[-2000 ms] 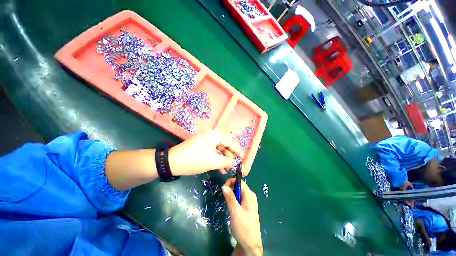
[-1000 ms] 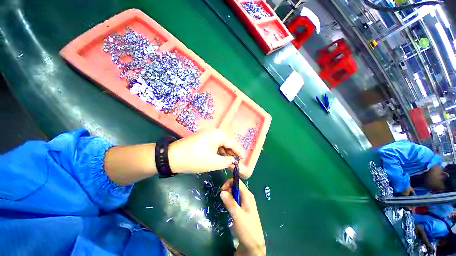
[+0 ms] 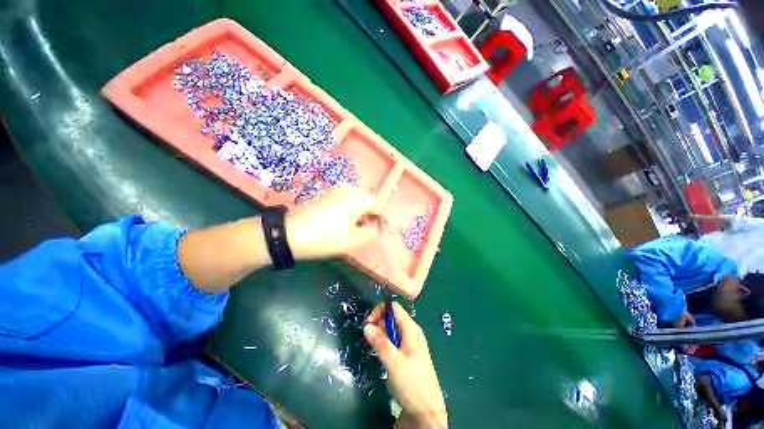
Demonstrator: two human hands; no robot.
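My left hand (image 3: 337, 224), with a black wristband, is over the near rim of the salmon-orange compartment tray (image 3: 167, 134), by its sparsely filled end. Its fingers are curled and blurred; whether they hold a part cannot be told. My right hand (image 3: 408, 369) grips blue-handled cutters (image 3: 391, 325) just below the tray's near corner, jaws pointing up toward the tray. Small silver parts (image 3: 268, 126) are heaped in the tray, with a few in the end section (image 3: 415, 232). Thin bright slivers (image 3: 348, 323) lie scattered on the green table beside my right hand.
A small silver cluster (image 3: 446, 323) lies right of the cutters. Across the table are a redder parts tray (image 3: 448, 63), a white card (image 3: 486, 146) and blue pliers (image 3: 538, 173). Red stools (image 3: 563, 107) stand beyond. People in blue smocks (image 3: 683, 272) sit at the right, near silver parts (image 3: 634, 302).
My left hand has moved up and away from the cutters' jaws, over the tray. My right hand with the cutters has stayed nearly in place.
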